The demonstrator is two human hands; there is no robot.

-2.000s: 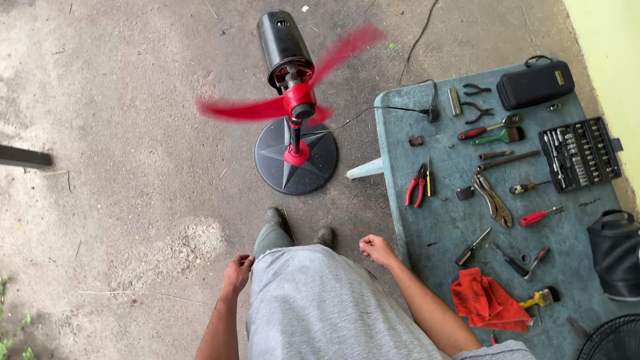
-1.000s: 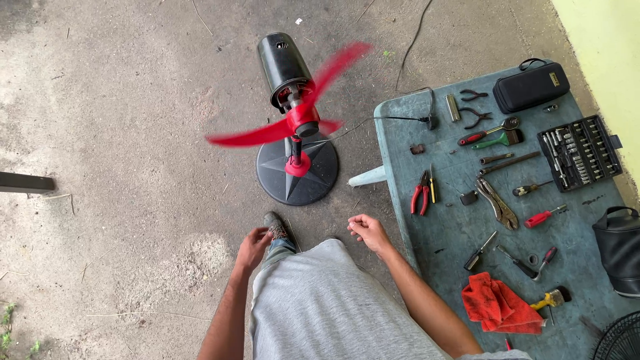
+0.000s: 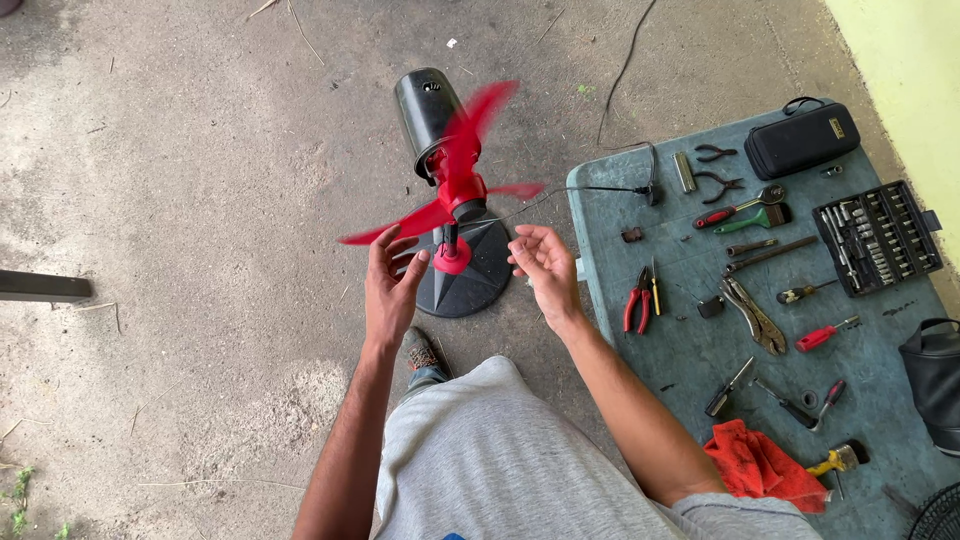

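Observation:
A pedestal fan without a guard stands on the concrete floor. Its red blades (image 3: 465, 142) look blurred, its black motor housing (image 3: 429, 112) points away from me, and its round black base (image 3: 469, 281) bears a star pattern. My left hand (image 3: 394, 277) is raised near the lower left blade, empty, with fingers apart; whether it touches the blade I cannot tell. To the right of the fan's stem, my right hand (image 3: 546, 274) is raised over the base's edge, fingers loosely curled and apart, holding nothing.
A blue-green table (image 3: 675, 375) at the right carries red-handled pliers (image 3: 637, 304), locking pliers (image 3: 754, 315), a socket set (image 3: 877, 236), a black case (image 3: 802, 140) and a red cloth (image 3: 765, 465). A power cord (image 3: 600, 189) runs from fan to table. A dark metal bar (image 3: 45, 286) juts in at the left.
Both hands have risen from beside my body toward the fan and are now in front of its blades and base. The blades show blur in every frame.

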